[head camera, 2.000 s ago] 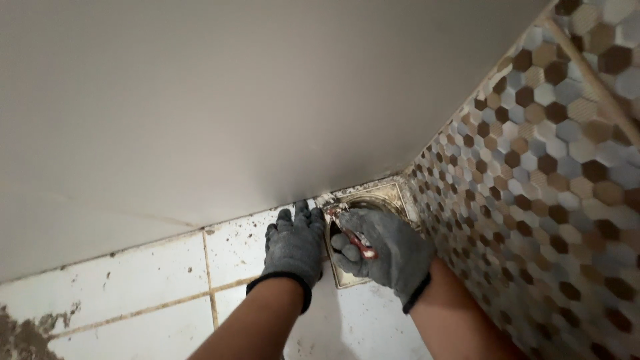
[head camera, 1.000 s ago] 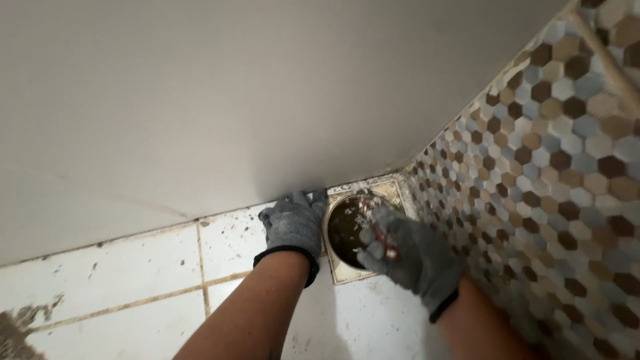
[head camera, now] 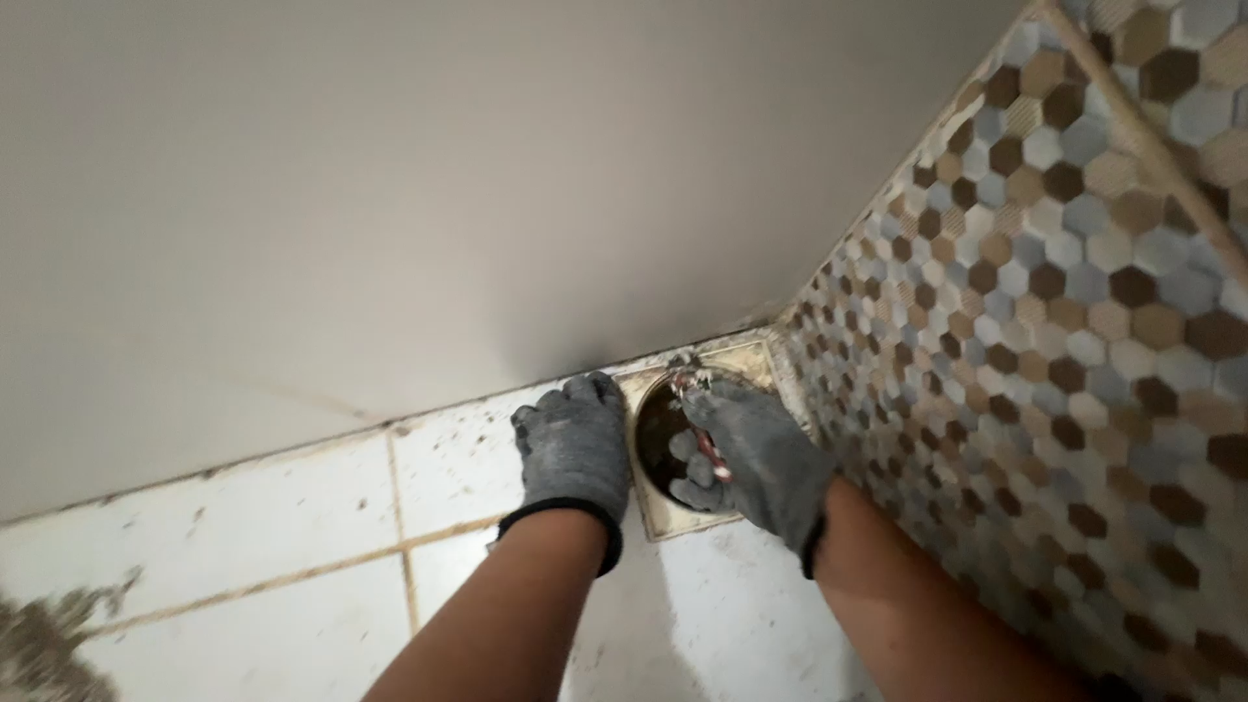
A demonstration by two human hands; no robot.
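Observation:
A square floor drain frame [head camera: 673, 522] with a round, dark opening [head camera: 660, 429] lies in the corner. My right hand [head camera: 760, 453], in a grey work glove, is over the right part of the opening. It grips a small red and white brush [head camera: 710, 450], whose whitish, frayed end is at the opening's far rim; the glove hides part of it. My left hand [head camera: 575, 448], gloved in grey with a black cuff, rests on the white floor tile just left of the frame, fingers bent toward the wall. Whether it holds anything cannot be seen.
A plain grey wall [head camera: 390, 195] rises behind the drain. At the right stands a wall of hexagonal mosaic tiles [head camera: 1053, 322]. White floor tiles [head camera: 253, 526] with brown grout and specks spread to the left. A patch of dirt [head camera: 44, 643] lies at the lower left.
My right hand first covered much of the opening, then stood lower right of it, and is now back over its right part with the brush. My left hand stays beside the frame.

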